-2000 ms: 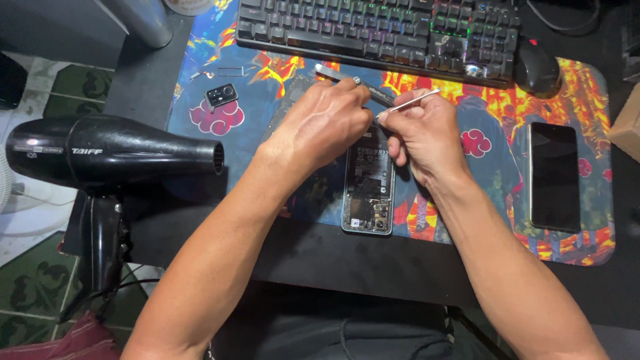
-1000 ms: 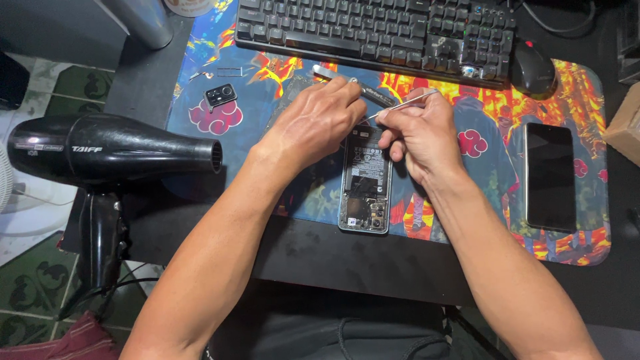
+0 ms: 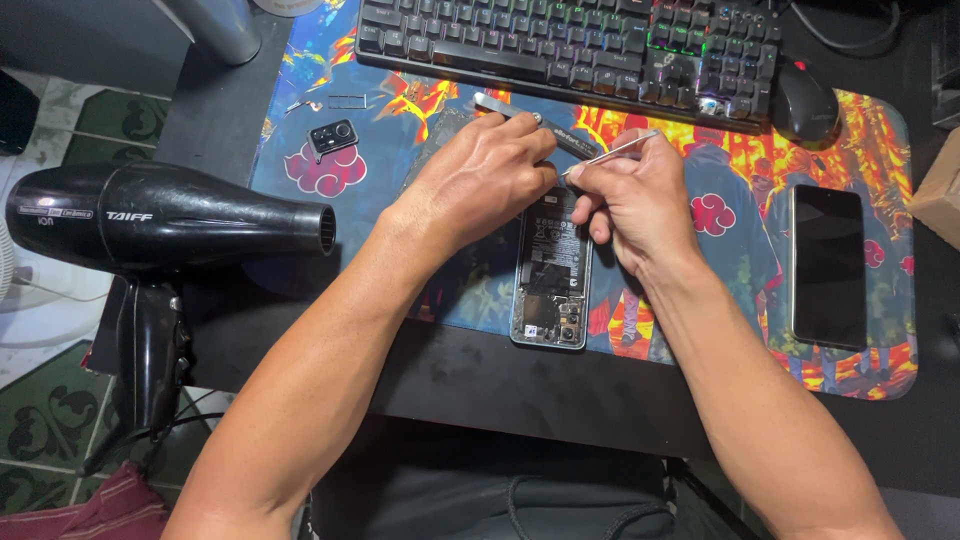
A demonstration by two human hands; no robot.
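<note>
An opened smartphone (image 3: 553, 262) lies on the printed desk mat, its battery and camera modules bare. My right hand (image 3: 630, 195) pinches a thin metal tool (image 3: 622, 148), its tip at the phone's far end. My left hand (image 3: 484, 180) rests over that same end with its fingers curled; whether it holds something is hidden. Beyond the fingers lies a dark bar-shaped tool with a metal end (image 3: 566, 135). A dark panel (image 3: 442, 139) is partly under my left hand. The camera cover (image 3: 332, 137) and a SIM tray (image 3: 347, 100) lie at the left.
A black hair dryer (image 3: 172, 214) points at the mat from the left. A keyboard (image 3: 570, 49) and a mouse (image 3: 805, 103) stand at the back. Another smartphone (image 3: 828, 266) lies at the right, with a cardboard box (image 3: 937, 187) beyond the mat's edge.
</note>
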